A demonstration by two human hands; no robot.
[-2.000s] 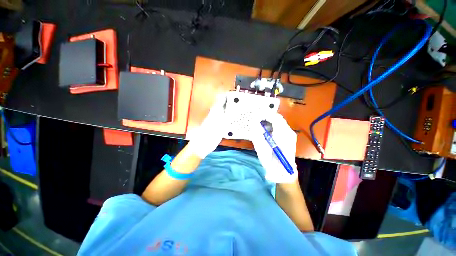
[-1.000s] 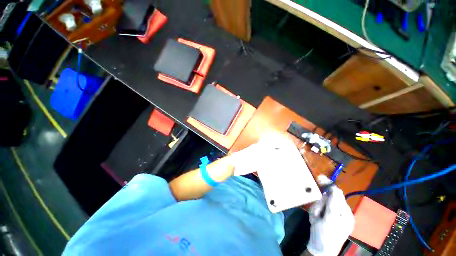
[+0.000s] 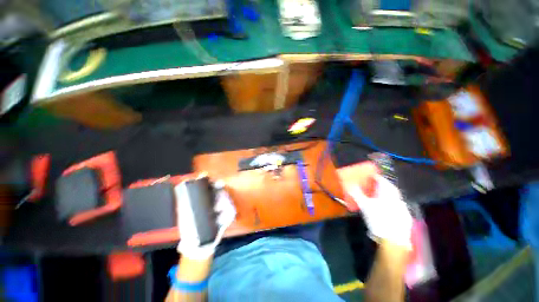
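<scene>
The frame is blurred. My left hand (image 3: 198,239), in a white glove, grips a dark set-top box (image 3: 201,209) tilted on edge at the left end of the orange work board (image 3: 269,203). My gloved right hand (image 3: 383,211) is at the salmon foam pad (image 3: 350,176), beside the remote control (image 3: 385,166); its fingertips overlap the pad, and whether they grip it is unclear. The blue marker pen (image 3: 305,189) lies on the board. The connector jig (image 3: 260,161) at the board's far edge has no box at it.
Dark boxes (image 3: 149,207) (image 3: 78,193) lie on red foam pads to the left. A blue cable (image 3: 343,115) loops behind the right pad. RCA plugs (image 3: 301,125) lie behind the board. An orange test box (image 3: 458,133) stands right. A green-topped shelf (image 3: 331,44) runs across the back.
The box has moved left in my left hand and turned from pale underside to dark side. The pen has left my right hand for the board. My right hand has moved to the pad.
</scene>
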